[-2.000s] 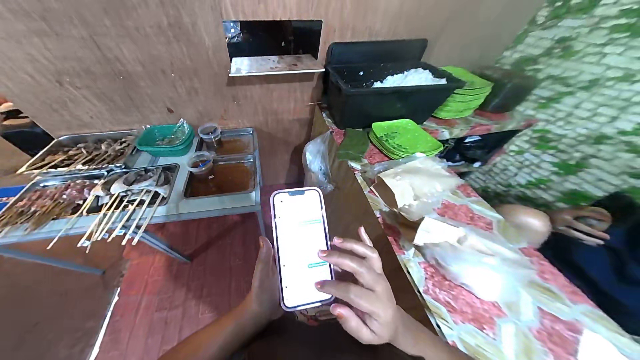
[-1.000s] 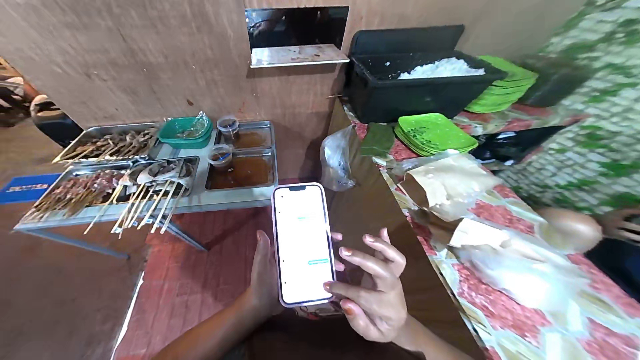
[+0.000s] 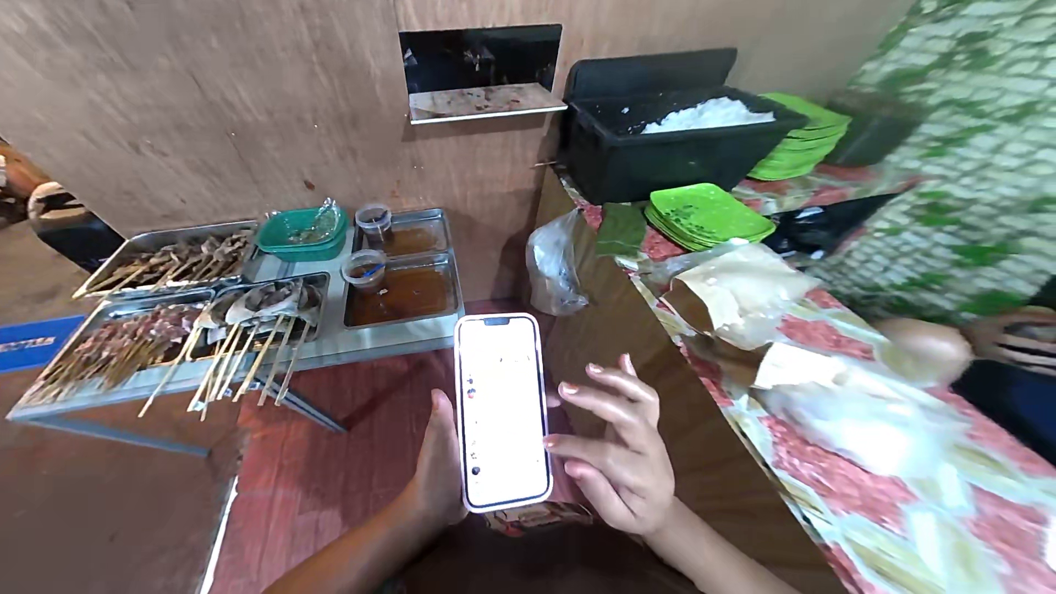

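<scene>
A smartphone (image 3: 505,412) in a light case, its screen lit, stands upright at the lower middle of the view. My left hand (image 3: 441,466) holds it along its left edge and lower part, with some fingers hidden behind it. My right hand (image 3: 619,454) is at the phone's right side, fingers spread and holding nothing. One of its fingertips is at the right edge of the screen; whether it touches the glass I cannot tell.
Left, a metal table (image 3: 318,351) bears skewered meat (image 3: 124,342), sauce trays (image 3: 408,293) and a green basket (image 3: 303,235). Right, a flower-patterned tablecloth (image 3: 866,487) bears a black bin (image 3: 660,157) of white contents, green plates (image 3: 701,213) and plastic bags (image 3: 858,412). Part of a person (image 3: 1019,355) shows at the right edge.
The phone's screen content has changed. The fingers of my right hand have shifted beside the screen, and the fingertip at it is higher than a second ago. My left hand keeps its hold.
</scene>
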